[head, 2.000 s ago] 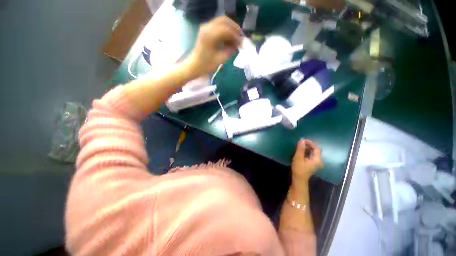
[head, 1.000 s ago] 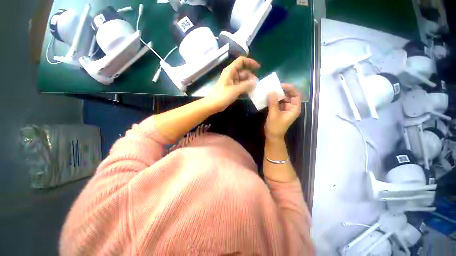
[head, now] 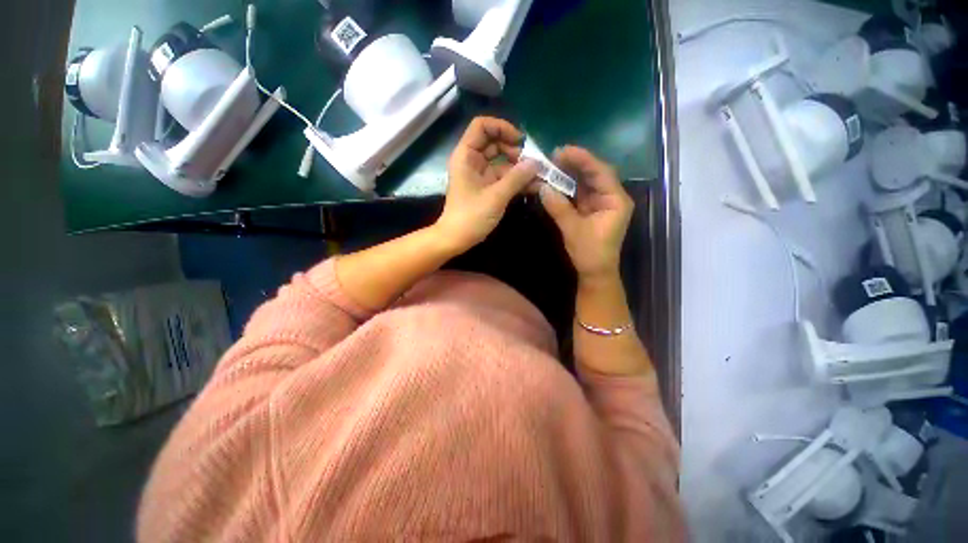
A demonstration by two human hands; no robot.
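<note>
A small white label sheet [head: 549,172] with dark print is held between both hands, over the front edge of the green bench. It looks folded or bent. My left hand [head: 483,178] pinches its left end with thumb and fingers. My right hand [head: 591,207] pinches its right end. A white security camera with a black head [head: 387,80] and a QR label lies on the bench just left of and beyond my hands. Another camera [head: 204,90] lies further left.
The green bench [head: 578,80] also bears a camera at the far left [head: 104,85] and one at the top. To the right, past a rail, a white sheet [head: 732,424] holds several cameras. A wrapped package [head: 149,345] lies low at the left.
Both hands came together; the white sheet went from flat and square to narrow, with print now showing. The view shifted slightly. Earlier, my left hand was raised over the bench.
</note>
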